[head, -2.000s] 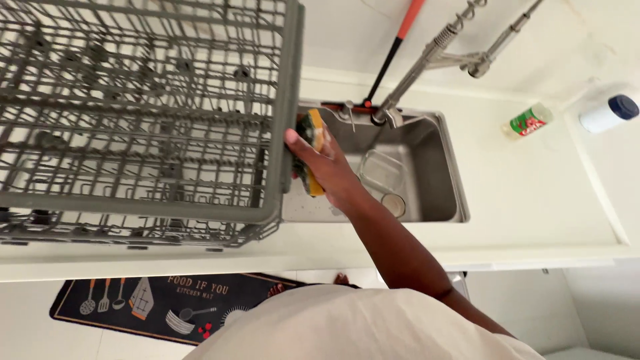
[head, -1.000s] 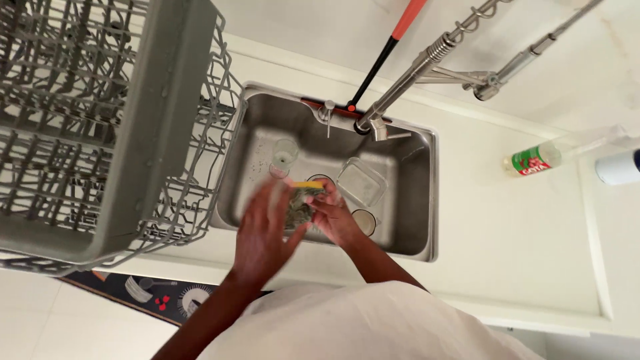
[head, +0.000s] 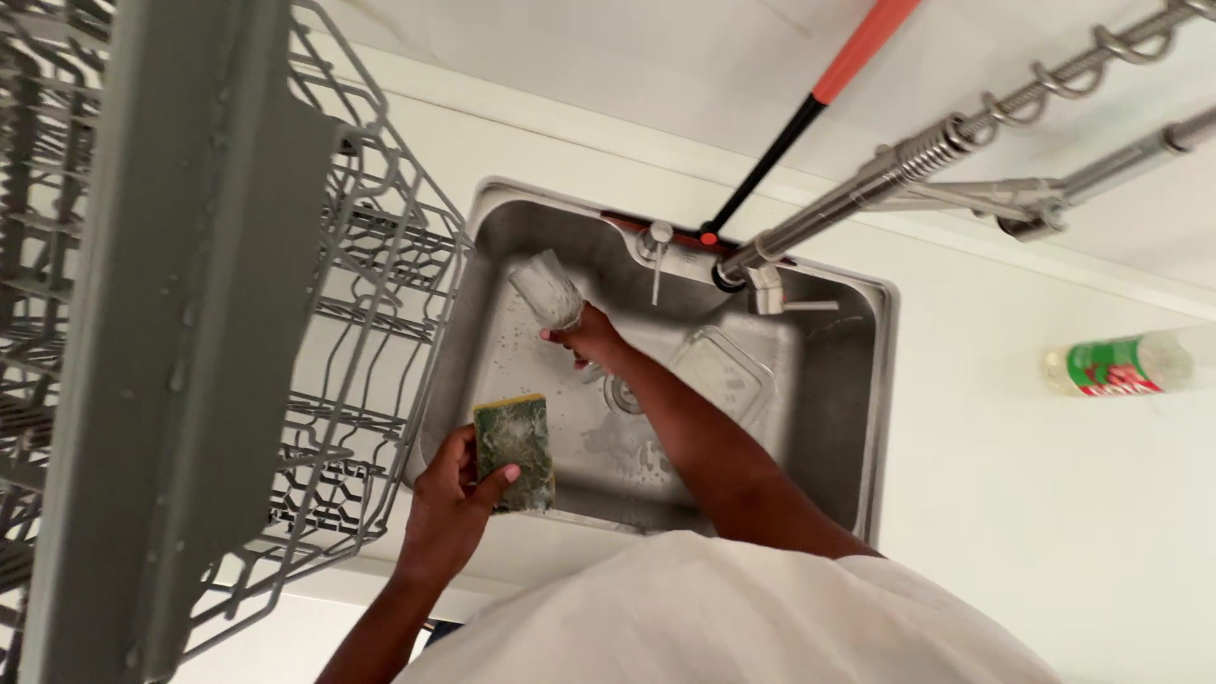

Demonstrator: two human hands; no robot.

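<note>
My left hand (head: 456,499) grips a green and yellow scouring sponge (head: 516,456) over the near left edge of the steel sink (head: 885,380). Its scouring side faces up, with some suds on it. Inside the basin, my right hand (head: 591,340) has its fingers at one end of a clear drinking glass (head: 548,288), which lies tilted toward the back left. A clear rectangular glass container (head: 724,372) rests in the basin to the right of my right forearm. The drain (head: 622,394) shows partly beside that forearm.
Grey dishwasher racks (head: 214,332) stand close on the left, reaching the sink's left rim. A spring-necked faucet (head: 836,214) rises behind the sink, beside a black and red long-handled tool (head: 774,152). A green-labelled bottle (head: 1116,366) lies or stands on the right counter; which is unclear.
My hands, close together around the sponge one second ago, are now apart. The right has moved to the glass in the basin. The sponge is in my left hand.
</note>
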